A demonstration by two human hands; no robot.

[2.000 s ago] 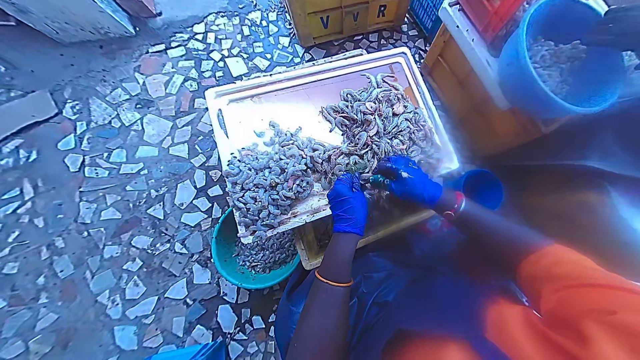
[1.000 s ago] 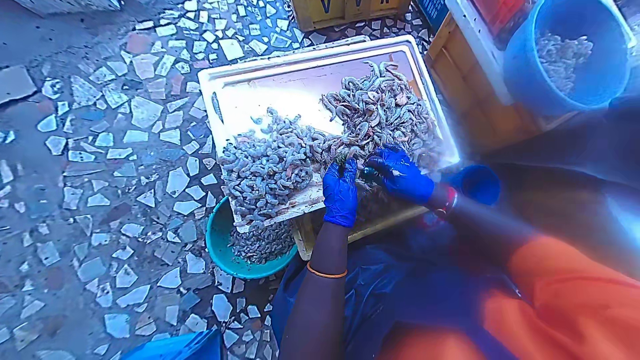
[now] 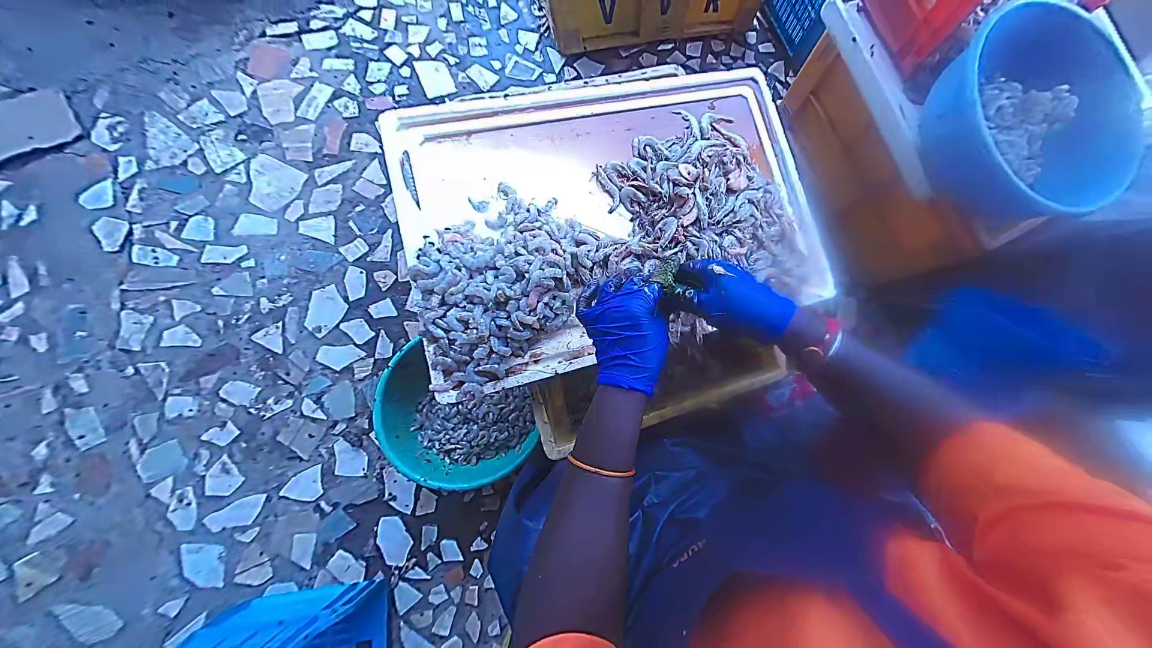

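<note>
My left hand (image 3: pixel 627 333), in a blue glove, is at the near edge of a white tray (image 3: pixel 486 126), its fingertips closed around part of a shrimp. My right hand (image 3: pixel 733 301), gloved alike, meets it from the right; a small greenish piece shows between them. What exactly each hand holds is partly hidden by the fingers. Left of my hands on the tray lies a heap of peeled shrimp (image 3: pixel 504 288). Beyond them, to the right, is a heap of whole shrimp (image 3: pixel 693 198). A green basin (image 3: pixel 396 423) holding small shrimp stands below the tray's near left corner.
A light blue bucket (image 3: pixel 954 135) with pale shrimp stands at the right, by a yellow crate (image 3: pixel 864 180) and a red container (image 3: pixel 918 27). Another yellow crate (image 3: pixel 594 27) is at the top. Blue plastic (image 3: pixel 306 616) lies on the mosaic floor at the bottom left.
</note>
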